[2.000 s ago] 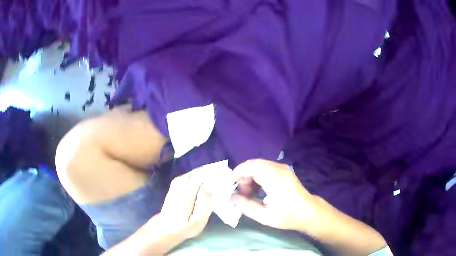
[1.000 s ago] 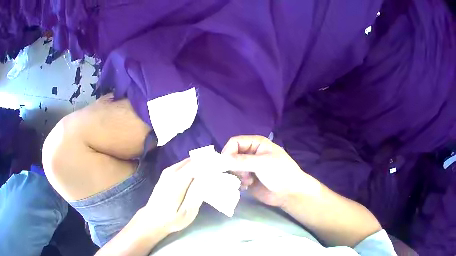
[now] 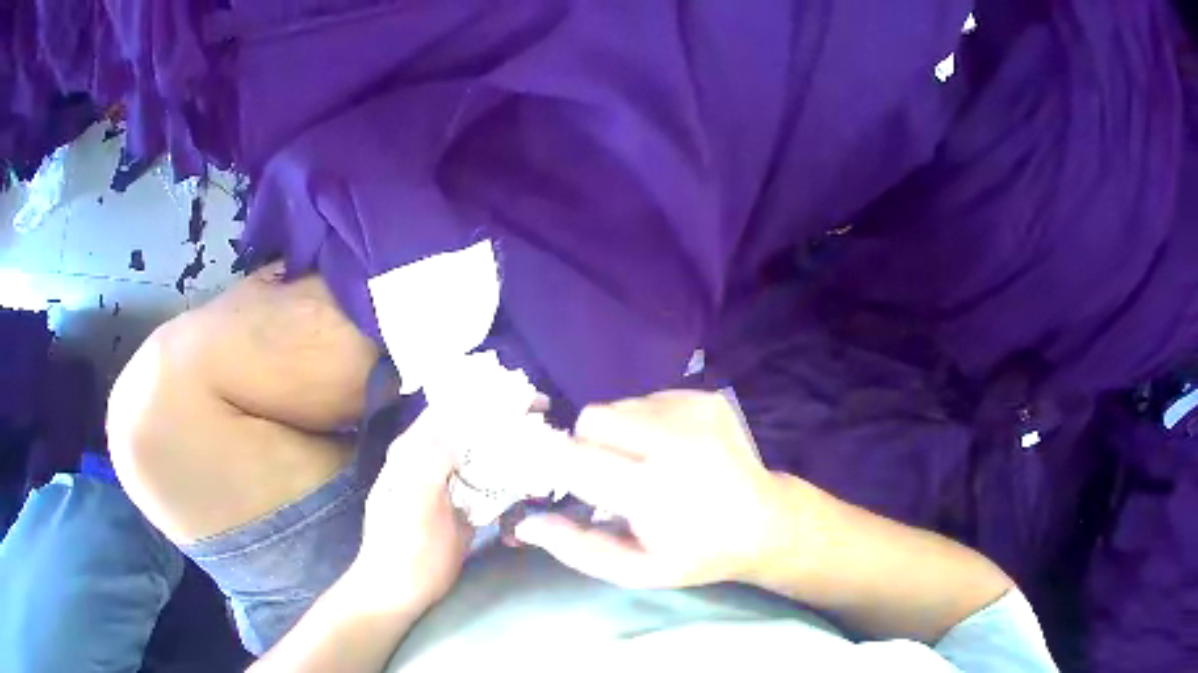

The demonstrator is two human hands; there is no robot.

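Observation:
My left hand [image 3: 418, 506] holds a loose stack of small white paper tickets [image 3: 489, 427] over my lap. My right hand [image 3: 677, 493] is at the right side of the stack, its fingers touching the tickets; overexposure hides exactly what it pinches. A single white ticket [image 3: 438, 309] lies on the purple cloth [image 3: 591, 224] near my knee, just above the stack. The cloth drapes from my lap away to the front.
More purple cloth [image 3: 1090, 263] is heaped at right, with small white bits [image 3: 946, 66] on it. Dark scraps lie on the pale floor [image 3: 99, 243] at left. A blue-clad part of a person [image 3: 86, 565] shows at lower left.
The tickets in my hands are now a crumpled, fanned cluster, raised nearer the single ticket. My left hand has shifted left. The view has shifted slightly.

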